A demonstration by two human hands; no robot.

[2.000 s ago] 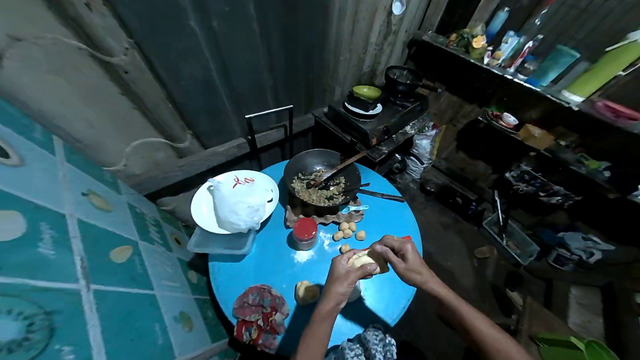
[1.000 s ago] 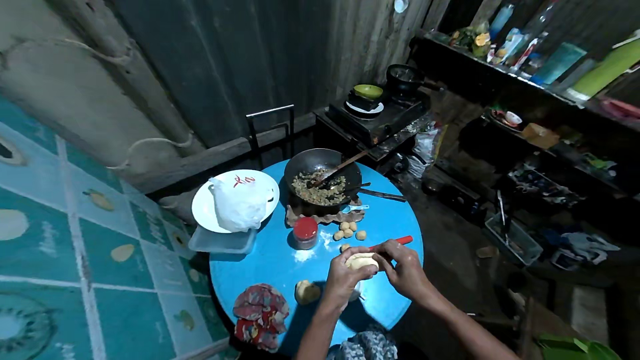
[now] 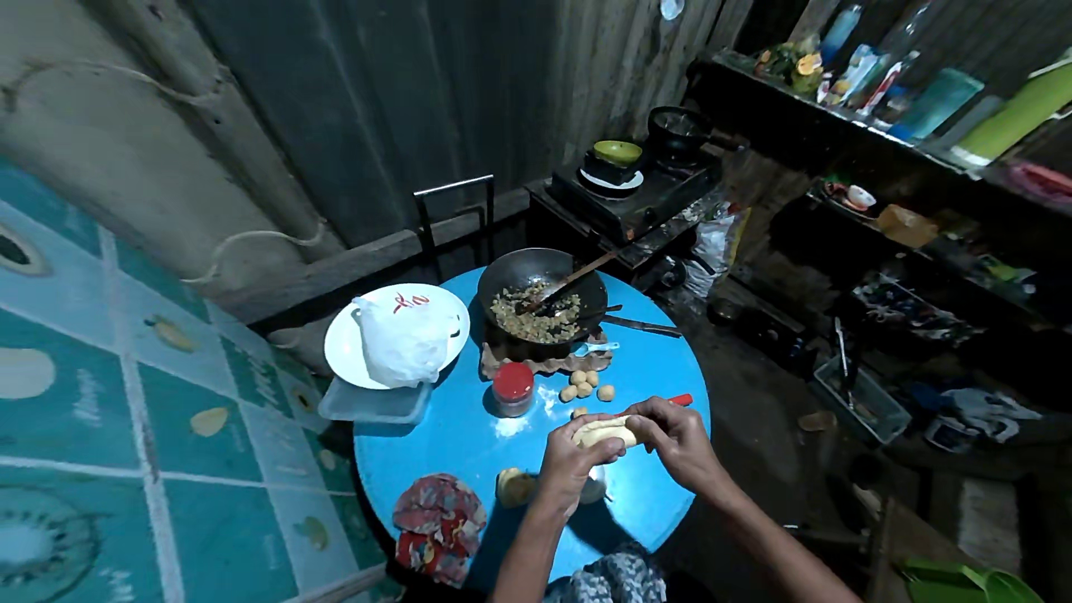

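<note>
Both hands meet over the front right of a round blue table [image 3: 402, 456]. My left hand [image 3: 574, 461] holds a folded piece of pale dough [image 3: 605, 431], and the fingers of my right hand [image 3: 674, 440] pinch its right end. Small dough balls [image 3: 584, 383] lie just beyond the hands, near a red-lidded jar [image 3: 513, 389] and scattered white powder. Behind them a black wok [image 3: 536, 306] holds a chopped filling with a wooden-handled utensil in it. A red-handled tool [image 3: 682, 400] lies partly hidden behind my right hand. Another piece of dough [image 3: 515, 487] sits left of my left forearm.
At the table's left are a white plate [image 3: 339, 343] under a plastic bag [image 3: 406, 339], and a clear plastic container [image 3: 377, 404]. A patterned cloth [image 3: 440, 523] lies at the front left edge. Behind stands a stove [image 3: 636, 197]; shelves with bottles line the right.
The fingers of my right hand have shifted along the dough, which now appears as a longer folded piece between both hands. The red handle was hidden more two seconds ago.
</note>
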